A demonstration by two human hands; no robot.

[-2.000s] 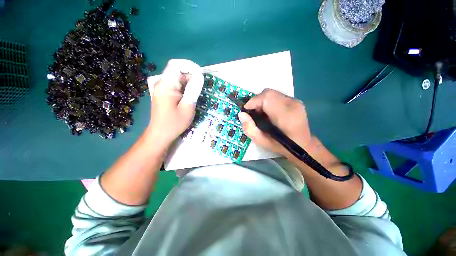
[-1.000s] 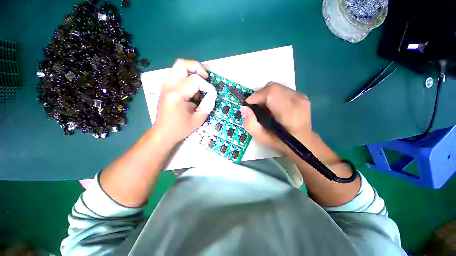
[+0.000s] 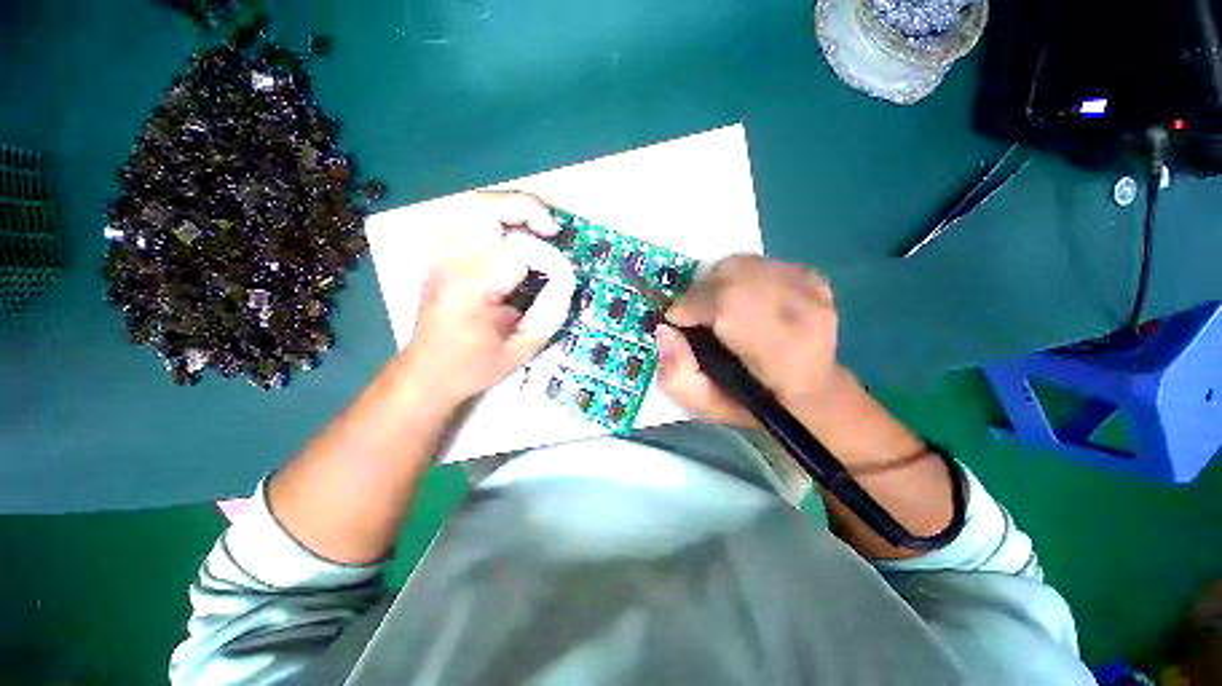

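A green PCB panel point(image 3: 603, 351) with rows of dark components lies tilted on a white work board point(image 3: 697, 168). My left hand point(image 3: 469, 302) is at the panel's left side, with white coverings on its fingertips; dark pieces show between its fingers, and its fingertips touch the panel's upper left edge. My right hand point(image 3: 771, 328) holds a black soldering iron point(image 3: 751, 389) like a pen. The iron's thin tip points up-left over the panel's upper part; whether it touches is unclear. Its cord loops over my right wrist.
A large component pile point(image 3: 235, 228) lies at left, stacked PCB panels point(image 3: 24, 228) at the far left. Tweezers point(image 3: 968, 201), a pale tub point(image 3: 858, 54) of silvery material and a black soldering station point(image 3: 1112, 81) are at upper right. A blue stool point(image 3: 1139, 402) stands at right.
My left hand has shifted from the panel's upper left and its fingers have curled. The iron has tilted more steeply, its cord lower. The whole view has shifted slightly.
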